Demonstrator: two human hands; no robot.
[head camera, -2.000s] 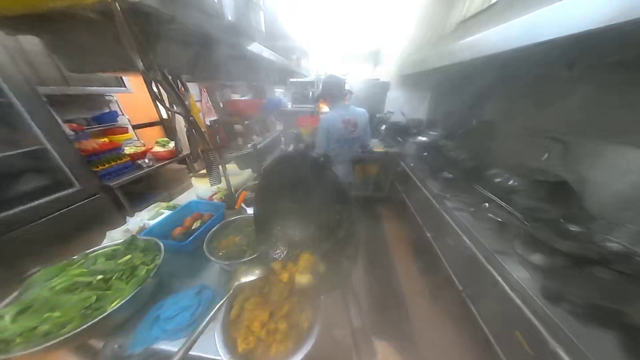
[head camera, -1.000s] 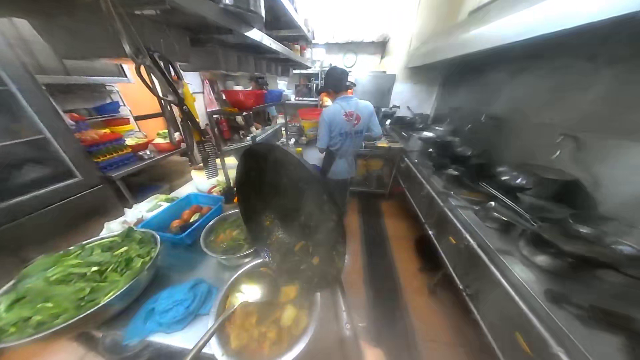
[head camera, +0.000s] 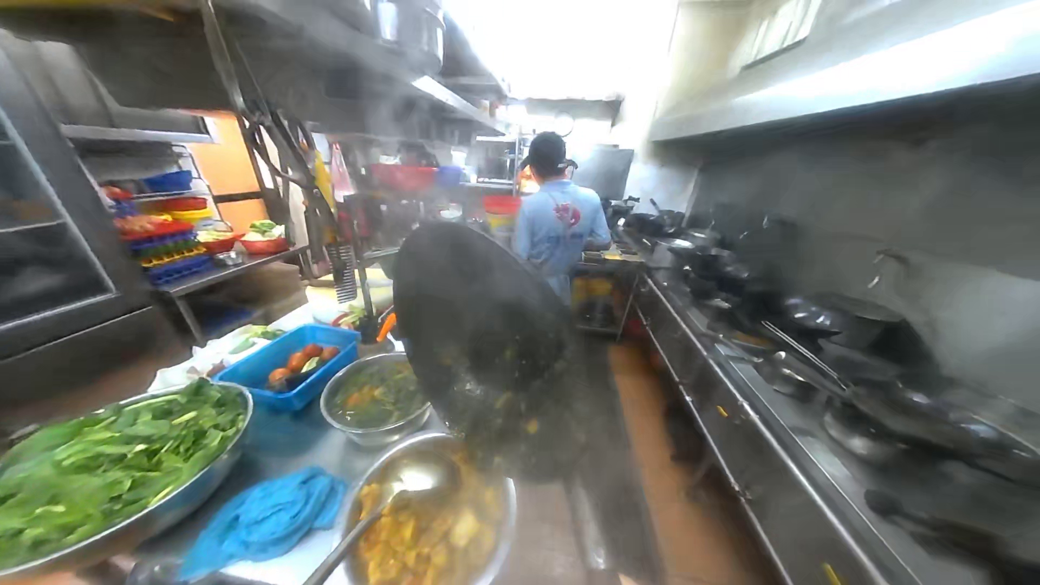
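Note:
Neither of my hands can be made out; what grips the wok and the ladle is out of view. A dark wok (head camera: 479, 325) is tilted steeply, its lower edge over a steel bowl (head camera: 505, 528) of yellow-orange food pieces in sauce. Inside that bowl rests the head of a steel ladle (head camera: 418, 479), whose handle runs down to the bottom edge. Just behind stands a smaller steel bowl (head camera: 378, 435) with greens in liquid. Left of the large bowl lies a crumpled blue cloth (head camera: 268, 516). Cut leafy greens (head camera: 122, 463) fill a wide metal bowl at the left.
A blue plastic basket (head camera: 337, 357) holds reddish-brown items. Utensils (head camera: 325, 211) hang at the left. Ahead, a person in a light blue shirt (head camera: 561, 219) faces away. Woks and pans (head camera: 894, 406) line the steel cooking range at the right. Steam drifts around the wok.
The ladle's head has moved from the bowl's rear left edge to inside the bowl. Steam around the person ahead has thinned since the earliest frame. The wok stays tilted over the bowl.

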